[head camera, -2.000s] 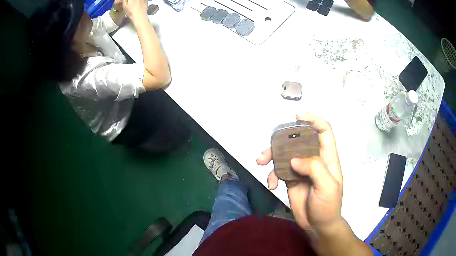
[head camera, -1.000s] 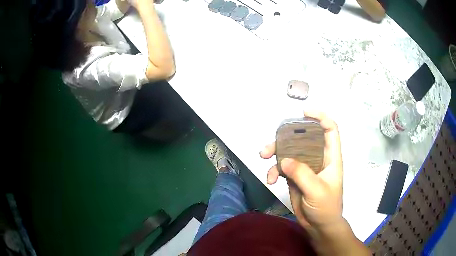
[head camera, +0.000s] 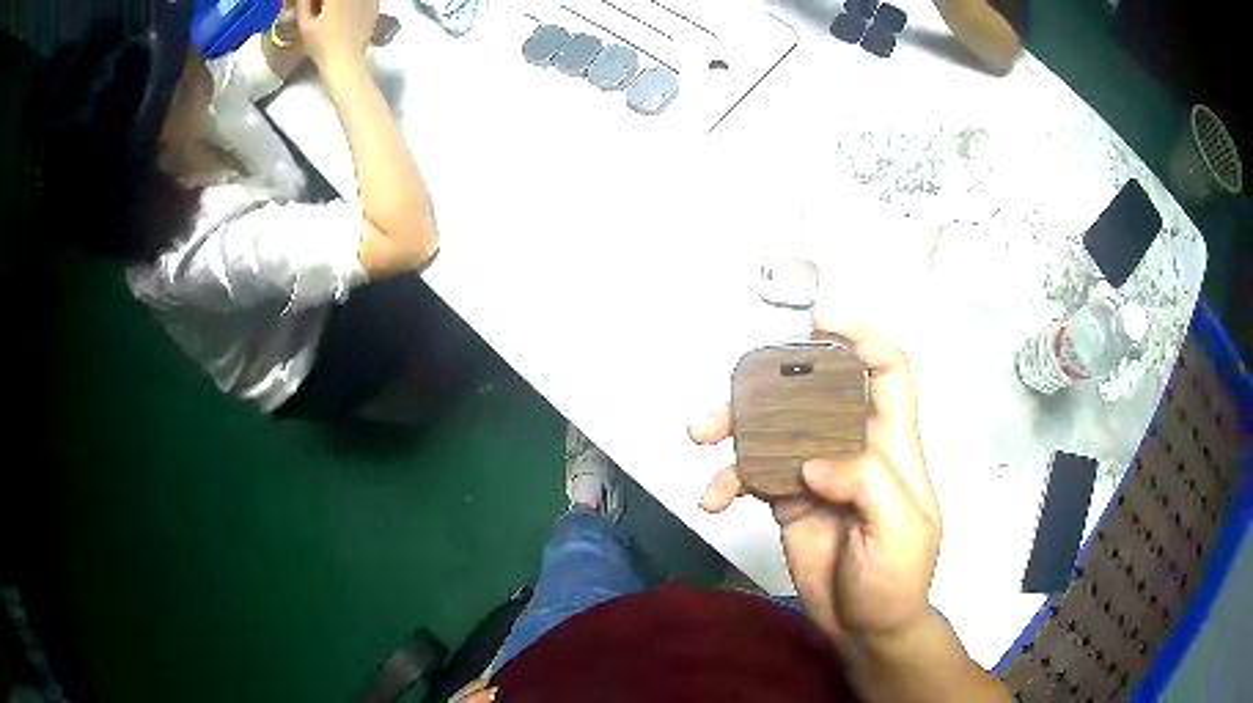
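My right hand (head camera: 879, 529) holds a palm-sized rounded-square unit (head camera: 801, 426) above the table's near edge. The unit's brown wood-grain face is towards me, with a small dark slot near the top. My thumb lies on its lower face and fingertips show at its left side and top. A small pinkish rounded piece (head camera: 789, 282) lies on the white table (head camera: 618, 261) just beyond the unit. At the bottom edge, a small skin-coloured bit beside the jeans looks like part of my left hand (head camera: 476, 692), mostly cut off; what it does is hidden.
A person in a white shirt (head camera: 247, 261) sits at left. Grey pads (head camera: 651, 91) and black pieces (head camera: 868, 25) lie at the far side, near another person's arm (head camera: 981, 30). At right are a bottle (head camera: 1079, 346), two dark flat rectangles (head camera: 1059, 522) and a blue-edged brown patterned surface (head camera: 1147, 529).
The view has shifted slightly. The unit is now seen more squarely from its wood-grain face, with less grey edge showing. A skin-coloured bit has appeared at the bottom edge. The right hand keeps its grip.
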